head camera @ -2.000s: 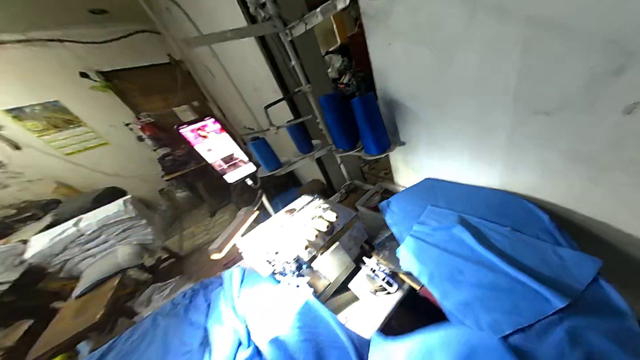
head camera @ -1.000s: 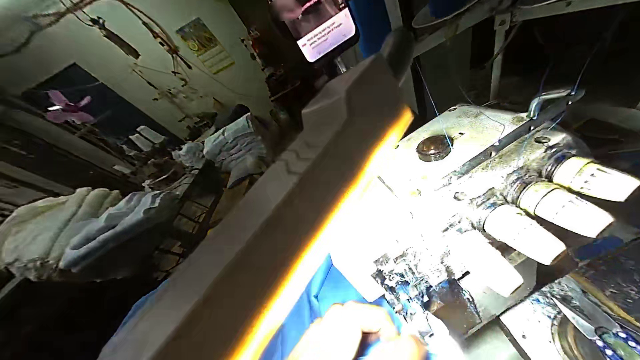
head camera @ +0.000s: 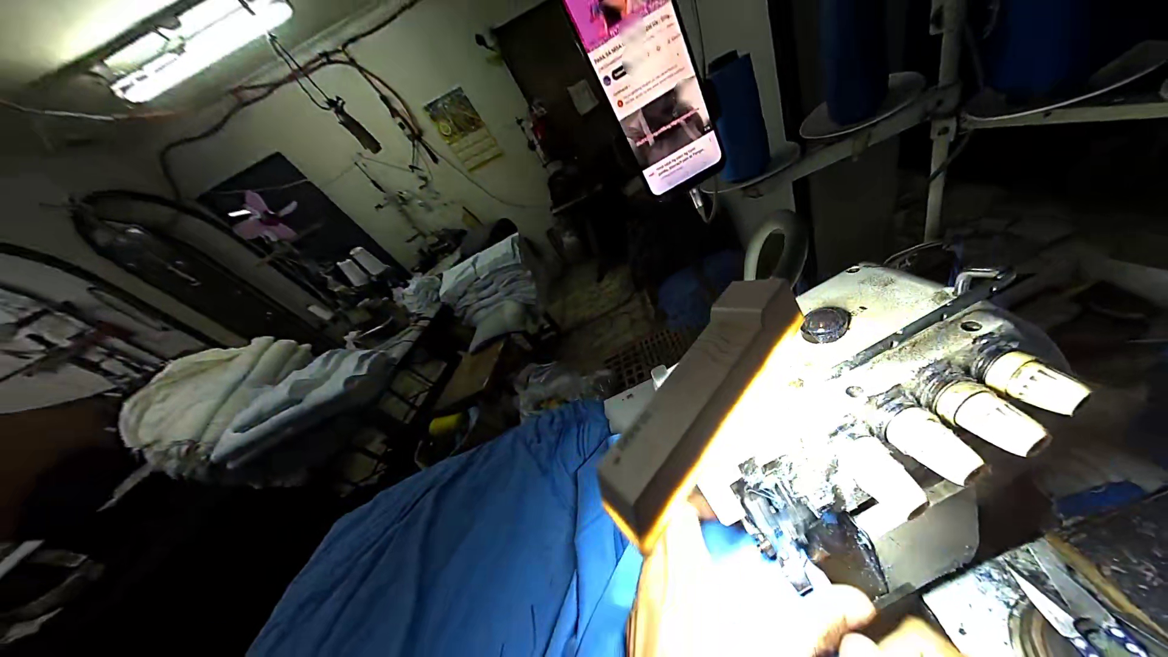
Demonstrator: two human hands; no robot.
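Observation:
An overlock sewing machine (head camera: 858, 365) with pale tension knobs stands at the right. Blue cloth (head camera: 474, 538) spreads from the bottom up to its presser foot (head camera: 789, 547). My left hand (head camera: 671, 570), mostly washed out by glare, lies at the cloth beside the foot, partly behind the lamp. My right hand (head camera: 853, 622) has its fingers bent close to the front of the foot, at the cloth's bright edge. Glare hides whether either hand grips the cloth.
A lit bar lamp (head camera: 703, 411) hangs over the work. A phone (head camera: 648, 96) is mounted above the machine. Scissors (head camera: 1063, 598) lie at the lower right. Blue thread cones (head camera: 741, 119) stand on a rack behind. Piled pale cloth (head camera: 265, 401) sits at the left.
The view has moved in close to the machine since two seconds ago, then swung back slightly. More blue cloth shows now than one second ago, and both hands are at the presser foot.

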